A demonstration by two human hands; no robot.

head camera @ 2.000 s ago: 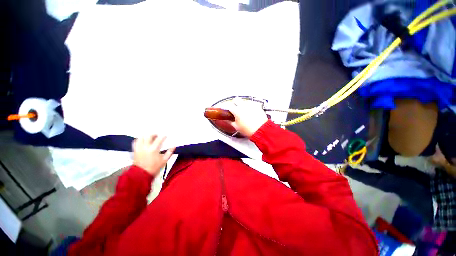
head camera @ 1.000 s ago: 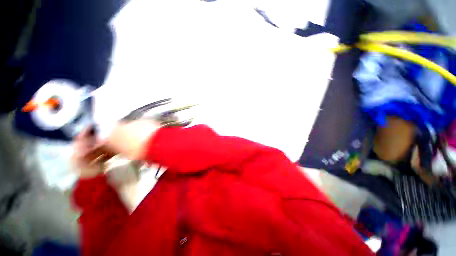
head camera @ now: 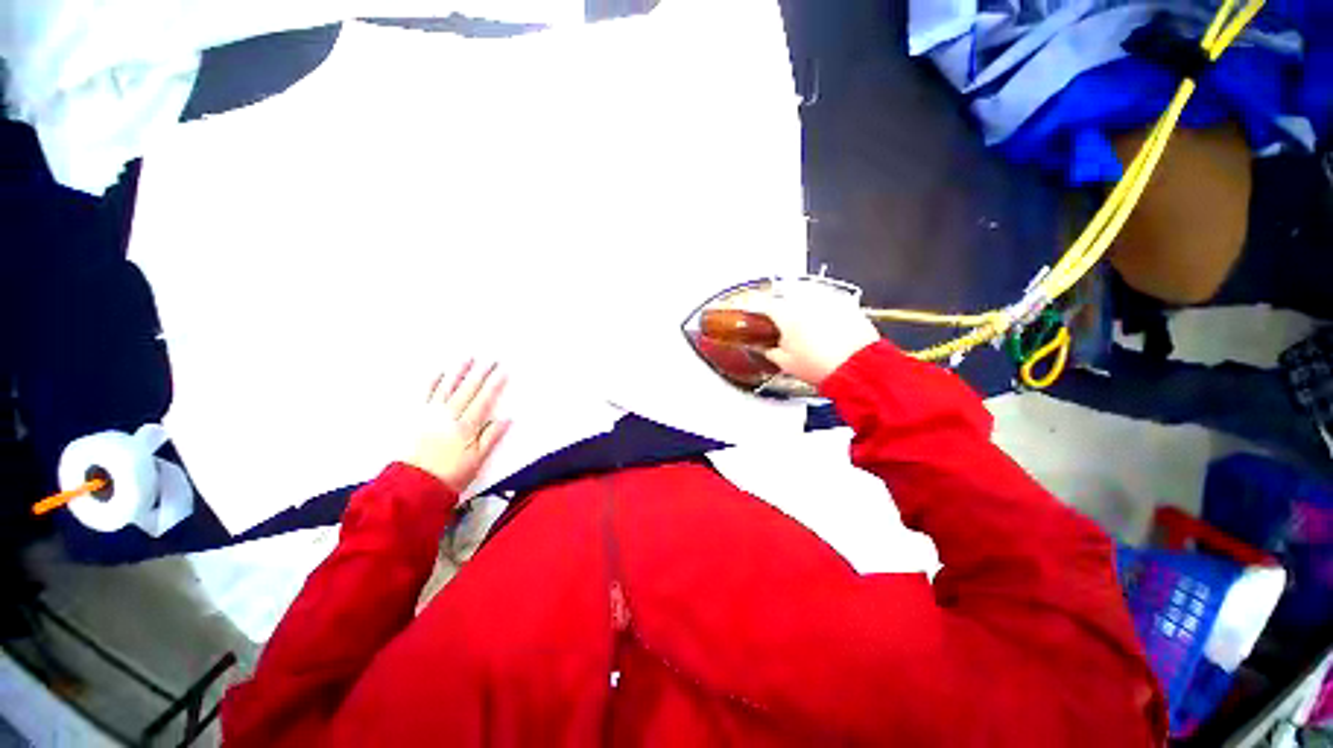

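Observation:
A large white cut panel [head camera: 483,219] lies spread on the dark navy table cover [head camera: 906,190], its near edge close to my body. My right hand [head camera: 819,333] grips the wooden handle of the steam iron [head camera: 738,345]; the iron stands on the panel's near right part, pointed end to the left. My left hand [head camera: 462,433] rests on the panel's near edge with its fingers spread. The white tape roll [head camera: 110,479], with an orange stick [head camera: 69,495] through its centre, is at the table's left edge.
Yellow hoses [head camera: 1118,219] run from the iron to the upper right. Green and yellow scissors [head camera: 1042,358] lie at the right table edge. Blue garments [head camera: 1045,88] lie on a brown board [head camera: 1187,219]. White cloth [head camera: 95,73] lies at the far left. A blue crate [head camera: 1177,614] is lower right.
The iron and my right hand have moved from the panel's left side to its near right. My left hand has come to lie on the panel, fingers spread. The view has shifted.

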